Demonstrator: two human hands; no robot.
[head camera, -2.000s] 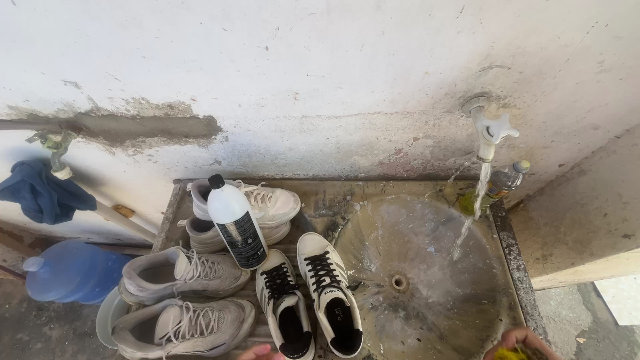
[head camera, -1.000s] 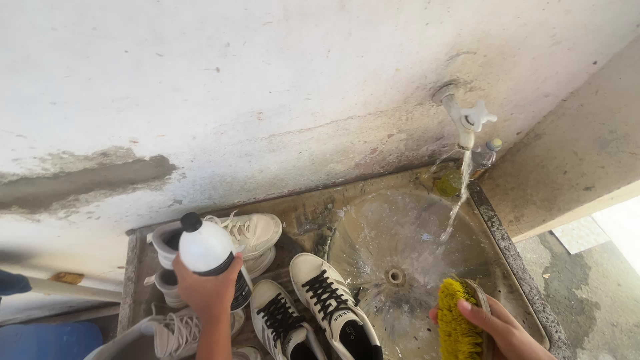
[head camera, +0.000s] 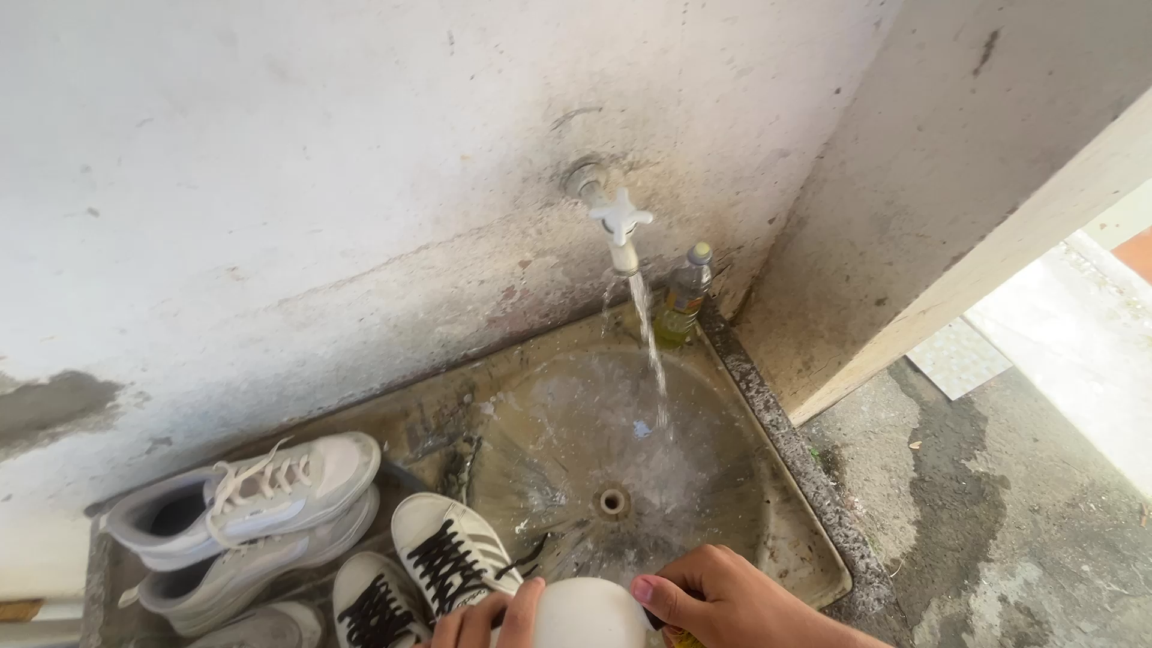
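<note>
At the bottom edge, my left hand is wrapped around a white plastic bottle, whose lower part is out of view. My right hand is beside it, with its thumb at a small dark part that may be the black cap. A bit of the yellow brush shows under the right fingers. Black-laced white sneakers with dark stripes lie just left of the hands. Water runs from a white tap into the stained sink basin, near its drain.
Pale lace-up sneakers rest on the sink's left side, one against another. A clear bottle with yellow-green liquid stands in the back right corner. A rough stone rim borders the basin, beside a wall.
My left hand has brought the white bottle right, away from the pale sneakers, to my right hand. The brush, plainly seen earlier, is now mostly hidden. The view has shifted right.
</note>
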